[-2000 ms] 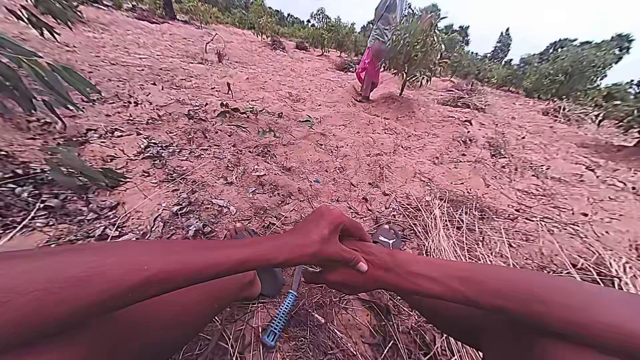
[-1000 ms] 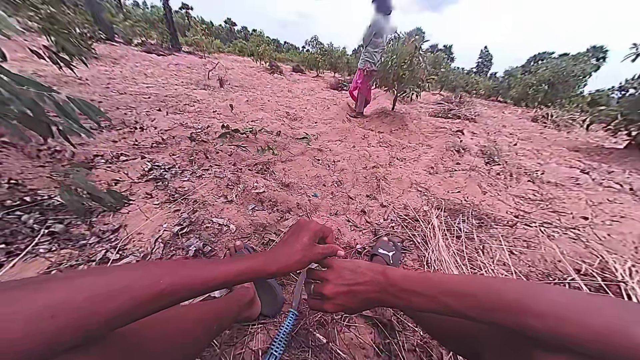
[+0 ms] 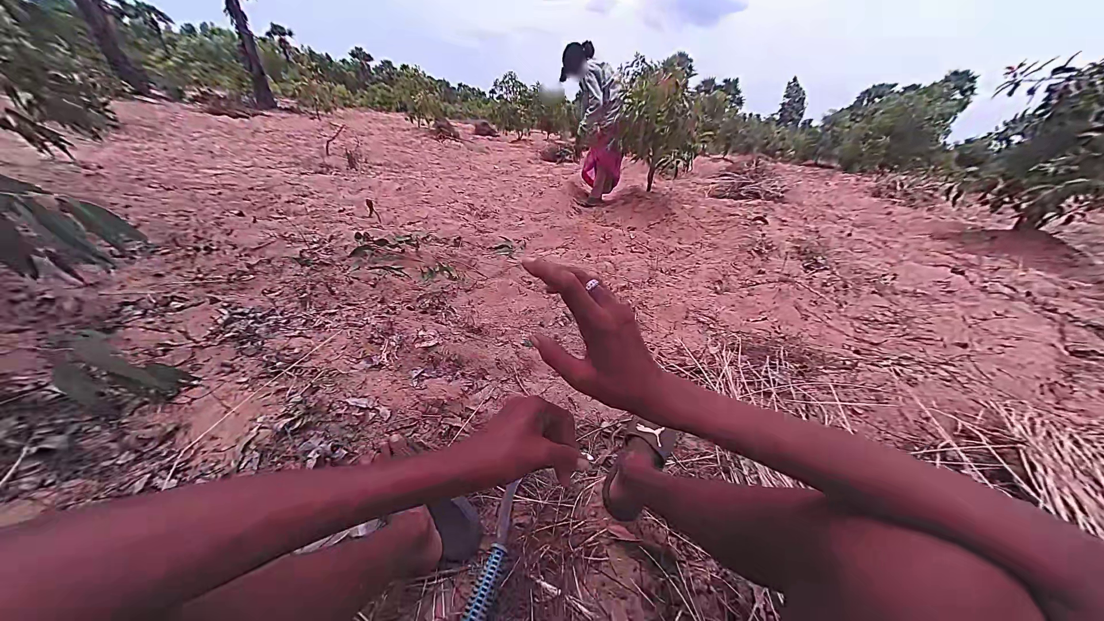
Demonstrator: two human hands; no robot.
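My right hand is raised over the soil, fingers apart, with a ring on one finger and nothing held. Lower and to its left, my left hand has its fingers bent down; a small pale spot shows at its fingertips, and whether it holds anything is unclear. Just below that hand a metal blade with a blue patterned handle lies between my feet, its upper end hidden behind the hand. Dark sandals are on both feet, over dry straw.
Ahead, a person in a grey top and pink lower garment bends beside a small leafy tree. Dry straw lies at the right, leaf litter at the left. Leafy branches reach in from the left edge.
My hands were together one and two seconds ago; now they are apart, the right one lifted up and forward. The view has tilted up somewhat.
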